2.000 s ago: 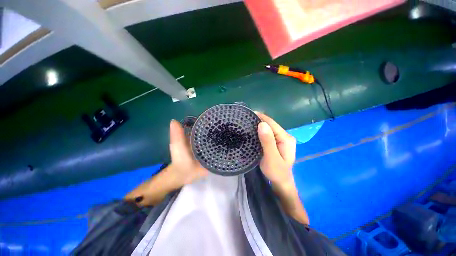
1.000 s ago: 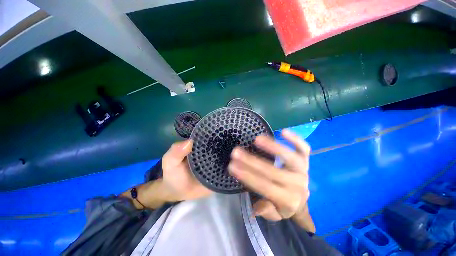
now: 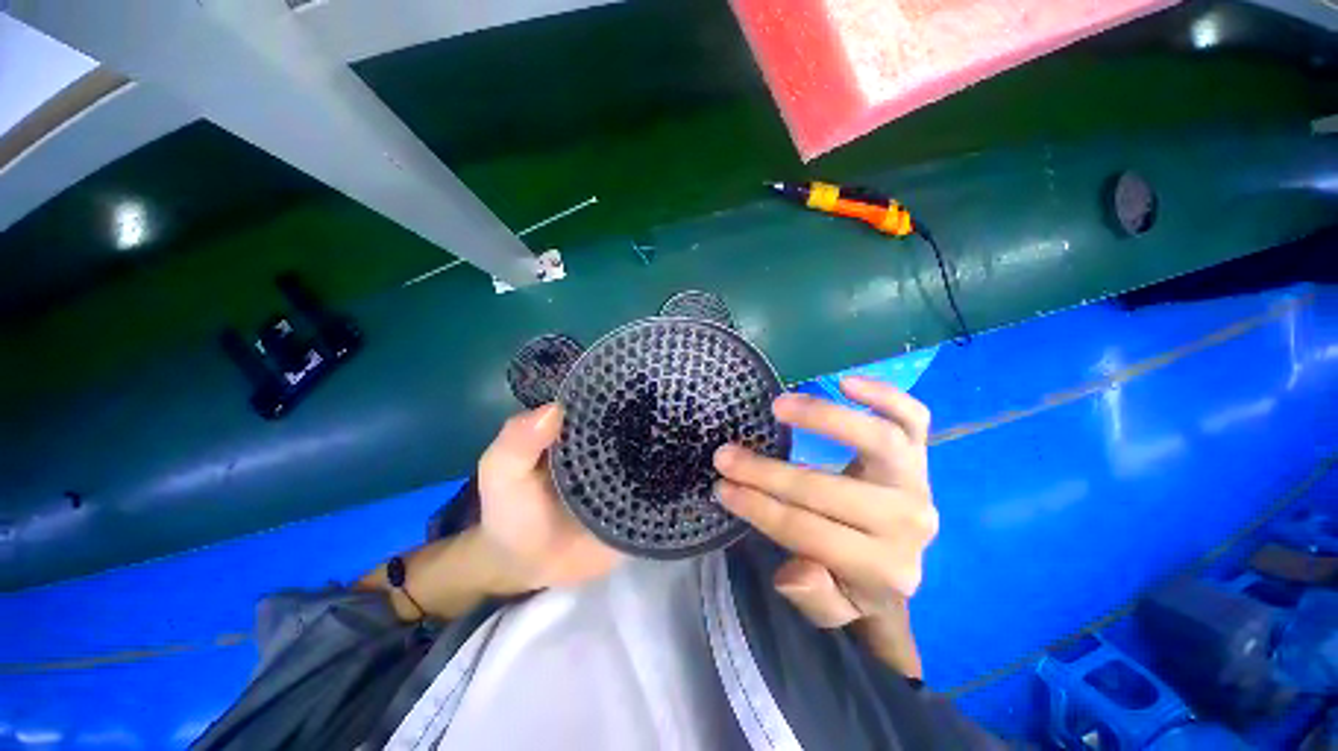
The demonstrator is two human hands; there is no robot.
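A round dark grey screw dish [image 3: 587, 458] with many small holes is held up in front of my body. Small black screws [image 3: 660, 448] are heaped in its middle. My left hand [image 3: 528, 506] grips the dish's left rim, thumb on the edge. My right hand [image 3: 844, 506] is over the dish's right side, fingers apart, with fingertips at the screws; its thumb is off the dish. Two smaller round dishes stand on the green surface behind it, one at the left [image 3: 543, 370] and one at the top [image 3: 697, 307], both partly covered by the held dish.
On the green bench [image 3: 440, 396] lie a black two-pronged bracket [image 3: 291, 352], an orange electric screwdriver [image 3: 844, 206] with a black cord, and a small round dark dish [image 3: 1133, 204]. A shelf post [image 3: 396, 162] rises left of centre. A salmon-red foam tray [image 3: 939, 59] overhangs the top. Blue stools [image 3: 1115, 697] are lower right.
My right hand has gone from gripping the dish's right rim to reaching over its inside. The heap of screws has shifted and spread. The smaller dishes behind have come more into view.
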